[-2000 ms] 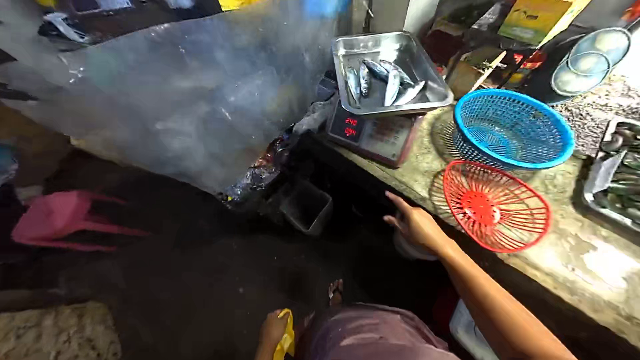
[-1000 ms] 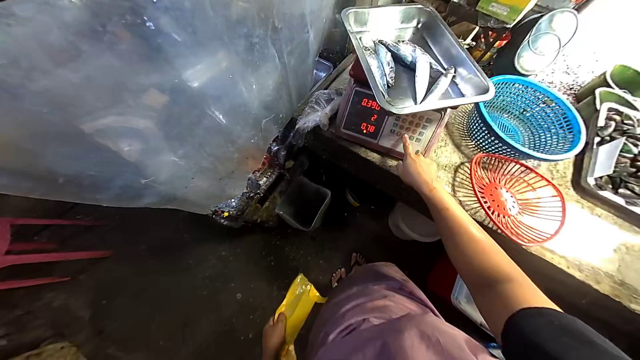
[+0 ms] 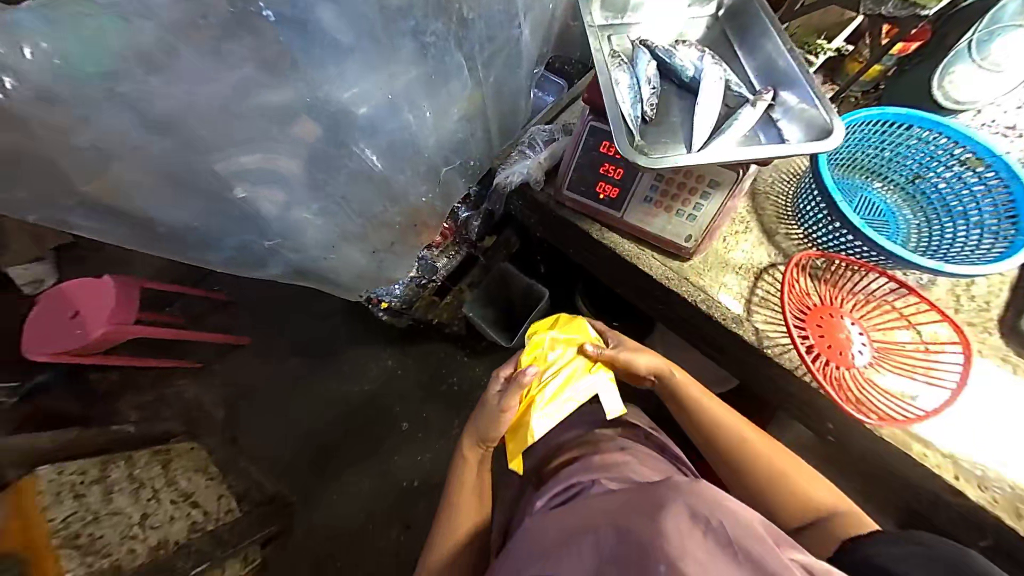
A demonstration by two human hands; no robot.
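Observation:
Between my two hands, in front of my lap, is a yellow plastic bag [image 3: 560, 376]. My left hand [image 3: 500, 404] grips its left side, thumb on top. My right hand [image 3: 628, 356] holds its upper right edge between thumb and fingers. Beyond them, on the counter, a digital scale [image 3: 648, 188] shows lit red digits and bears a metal tray [image 3: 768, 60]. Several small silvery fish [image 3: 708, 100] lie in the tray. A red plastic basket [image 3: 840, 336] and a blue plastic basket [image 3: 920, 192] stand to the right of the scale.
A large clear plastic sheet [image 3: 264, 144] hangs at the upper left. The stone counter [image 3: 736, 280] runs diagonally along the right. Below its edge stands a dark square bin [image 3: 506, 300]. A pink plastic stool [image 3: 80, 320] is on the floor at the left.
My right hand has left the scale's keypad and now holds the yellow bag. My left hand has raised the bag from beside my lap. The lower digits on the scale differ from before.

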